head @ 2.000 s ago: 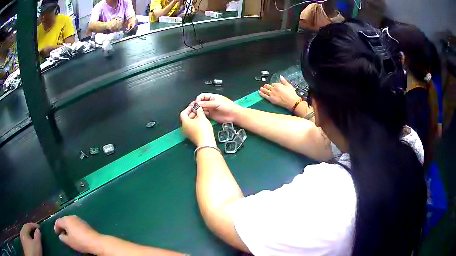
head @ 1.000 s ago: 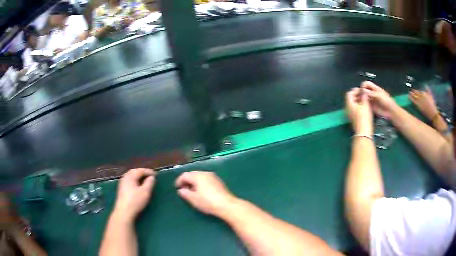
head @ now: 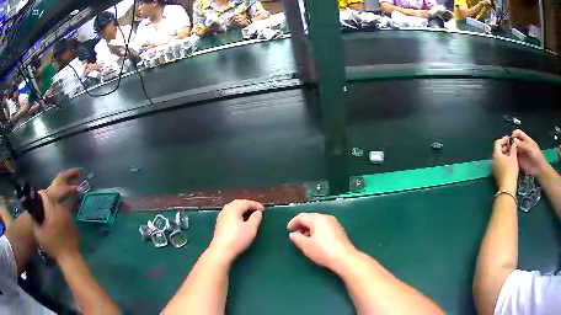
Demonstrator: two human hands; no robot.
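Note:
My left hand (head: 237, 227) rests on the green bench near its far edge, fingers curled, with no part seen in it. My right hand (head: 321, 239) rests a little to the right, also loosely curled, with no part seen in it. The two hands are apart. The fingertips are partly hidden, so I cannot tell for sure whether they are closed. A loose pile of clear, silvery square housings (head: 161, 230) lies on the bench left of my left hand.
A green grid-like basket (head: 99, 208) stands at left beside a neighbour's hands with a black driver (head: 29, 202). A green post (head: 330, 98) rises beyond the bench. Small units (head: 376, 157) lie on the dark belt (head: 246, 141). A right neighbour's hands work near another housing pile (head: 528, 192).
The view has swung left, so my hands and the housing pile sit further right in the picture. The basket and the left neighbour's driver now show clearly. My hands keep the same resting pose.

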